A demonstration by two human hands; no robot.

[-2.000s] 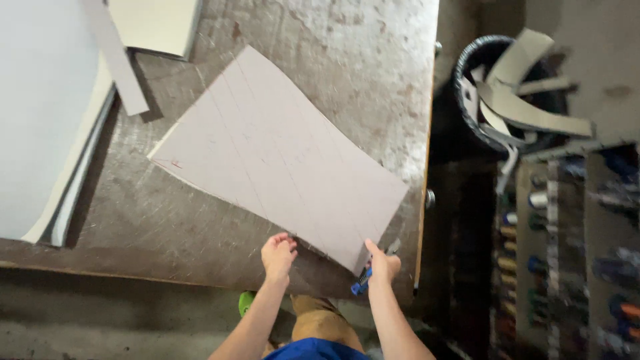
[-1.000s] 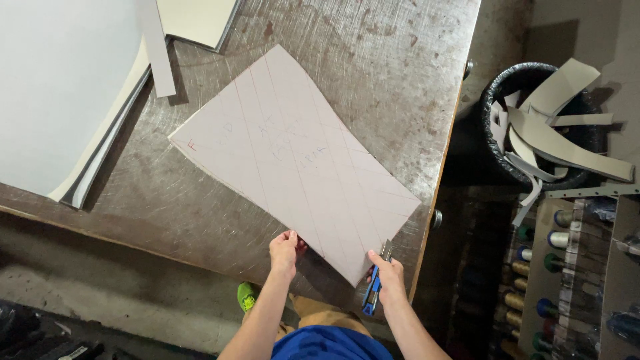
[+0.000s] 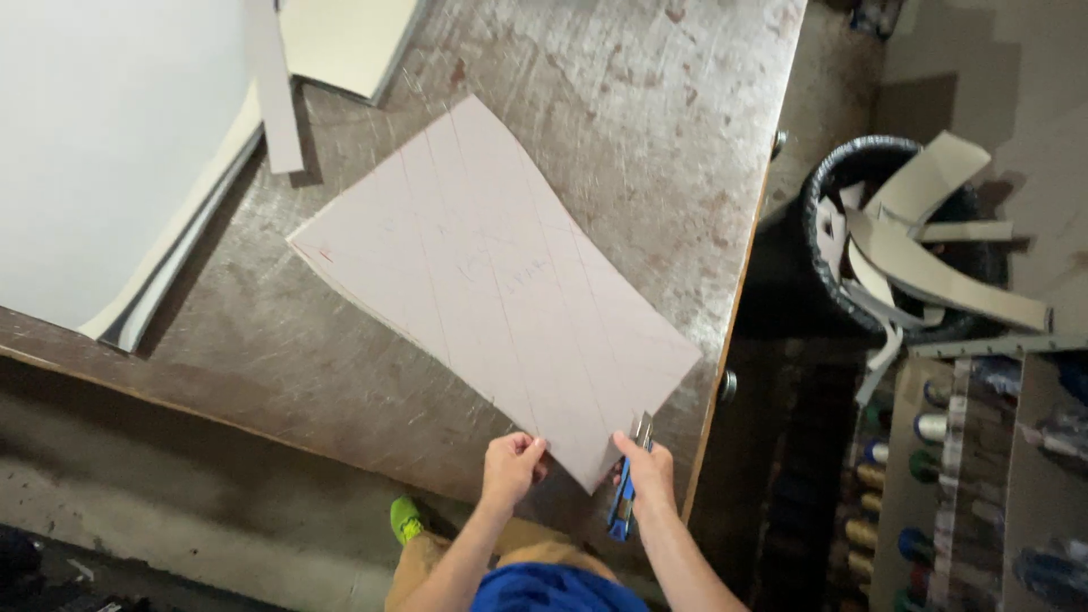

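A pale pinkish sheet [image 3: 501, 280] with ruled lines and some handwriting lies at a slant on the worn table [image 3: 663, 153], with layers showing along its near left edge. Pinched at that edge, near the sheet's closest corner, are the thumb and fingers of my left hand [image 3: 512, 467]. My right hand [image 3: 648, 476] holds a blue utility knife [image 3: 625, 501], its blade end pointing away from me, while the thumb touches the sheet on the other side of the same corner. The fingers under the knife are partly hidden.
Large stacked sheets [image 3: 110, 153] cover the table's left part, with a narrow strip [image 3: 279, 102] and a cream piece [image 3: 344, 42] beside them. Right of the table edge stands a black-lined bin [image 3: 820, 255] holding curved offcuts [image 3: 943, 263]. Below it are racks of thread spools [image 3: 931, 427].
My left hand has closed its fingers on the sheet's edge since the oldest frame. The knife in my right hand shows more plainly now. The sheet lies much the same on the table.
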